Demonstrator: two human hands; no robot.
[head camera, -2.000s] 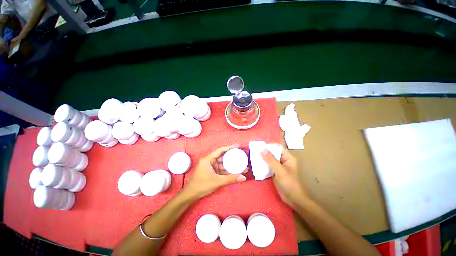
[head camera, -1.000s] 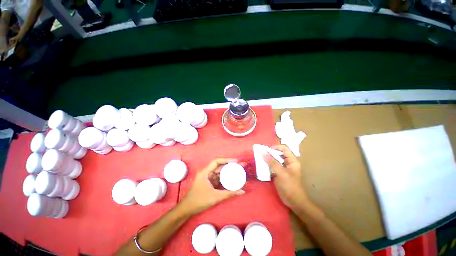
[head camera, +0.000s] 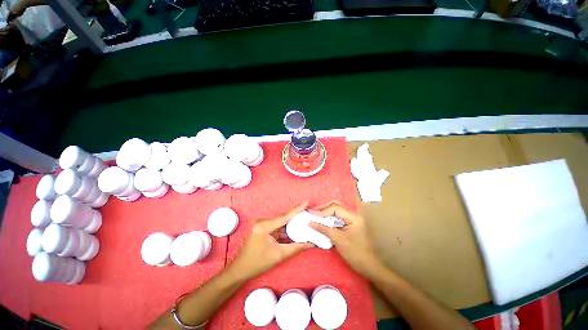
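Observation:
My left hand (head camera: 267, 242) holds a white round part (head camera: 297, 227) over the red mat (head camera: 271, 193). My right hand (head camera: 348, 238) holds a folded white wiping cloth (head camera: 320, 238) pressed on the part's face. The cloth and fingers cover much of the part. A row of three white parts (head camera: 293, 310) stands at the mat's near edge. A small group of white parts (head camera: 187, 248) stands mid-mat, left of my left hand.
Stacked white parts (head camera: 63, 209) lean at far left, with a cluster (head camera: 187, 164) along the back edge. A clear bottle (head camera: 304, 158) has its lid up. Crumpled wipes (head camera: 369, 174) and a white foam sheet (head camera: 525, 225) lie on cardboard (head camera: 425, 225). A person's arm shows top left.
My right hand has moved left and brought the cloth from beside the part onto it. The whole view has shifted slightly.

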